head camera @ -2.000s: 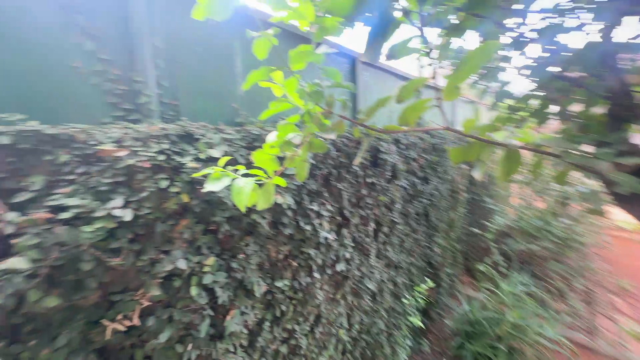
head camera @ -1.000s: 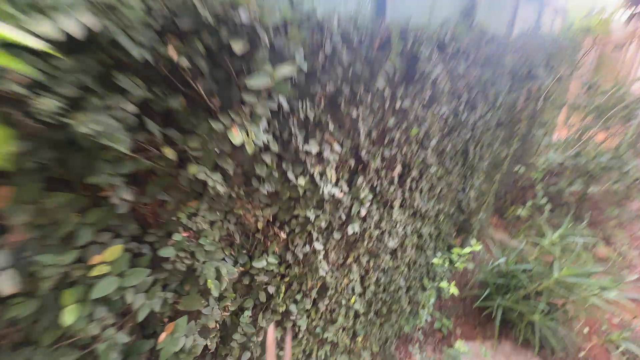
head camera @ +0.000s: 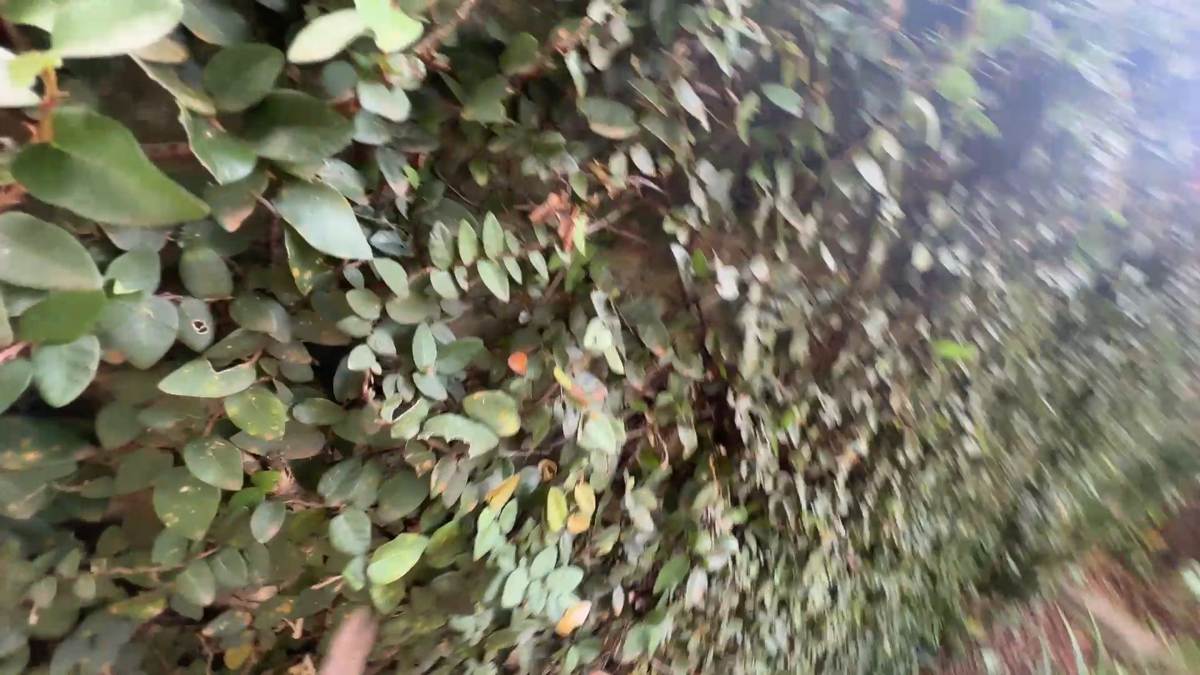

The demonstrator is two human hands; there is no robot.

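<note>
A dense wall of leafy creeper (head camera: pixel 450 375) fills most of the head view, with larger green leaves (head camera: pixel 103 173) close by at the upper left. Some leaves are yellow or orange, such as a small orange leaf (head camera: pixel 517 362) near the middle. At the bottom edge, left of centre, a blurred pinkish-brown tip (head camera: pixel 349 642) shows in front of the foliage. It may be a fingertip, but I cannot tell for sure, nor whose hand it belongs to. No whole hand is visible, and no held object can be made out.
The creeper wall runs away to the right, where it blurs. Reddish-brown ground (head camera: pixel 1106 619) with a few grass blades (head camera: pixel 1078 642) lies at its foot in the lower right corner. Pale, bright haze covers the upper right.
The view has swung down and closer to the creeper. The overhanging branch and green panels seen earlier are out of view. Two blurred pinkish shapes at the bottom edge have given way to one.
</note>
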